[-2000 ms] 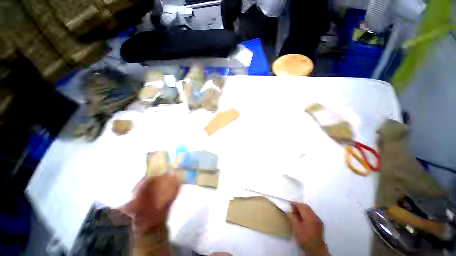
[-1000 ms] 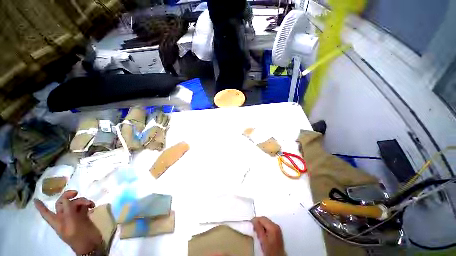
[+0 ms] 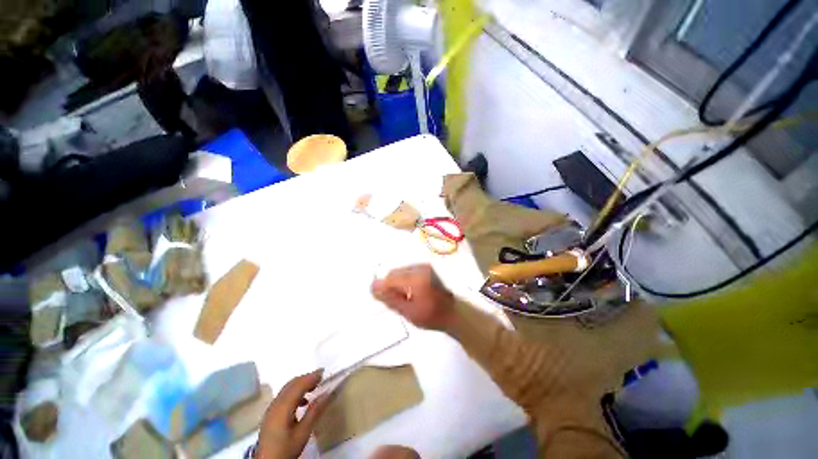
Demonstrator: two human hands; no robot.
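Note:
A tan peaked cloth piece (image 3: 372,402) lies on the white table in front of me. A white interlining piece (image 3: 359,345) lies just beyond it, its near edge raised slightly. My left hand (image 3: 291,414) grips the left end of the white piece between thumb and fingers. My right hand (image 3: 414,298) is beyond the white piece, over the table, fingers bent together; blur hides whether they hold anything. Grey-blue (image 3: 220,392) and tan pieces with blurred blue marks lie left of my left hand.
Red and orange scissors (image 3: 441,235) lie beyond my right hand beside a small tan piece (image 3: 401,215). An iron (image 3: 547,273) with cords rests on khaki cloth (image 3: 484,208) at right. A tan template (image 3: 226,300) and tied bundles (image 3: 126,260) are at left. A round stool (image 3: 316,153) stands beyond the table.
The view has swung right. My left hand has come from the stacks at left to the white piece. My right hand has left that piece's edge and moved farther out over the table.

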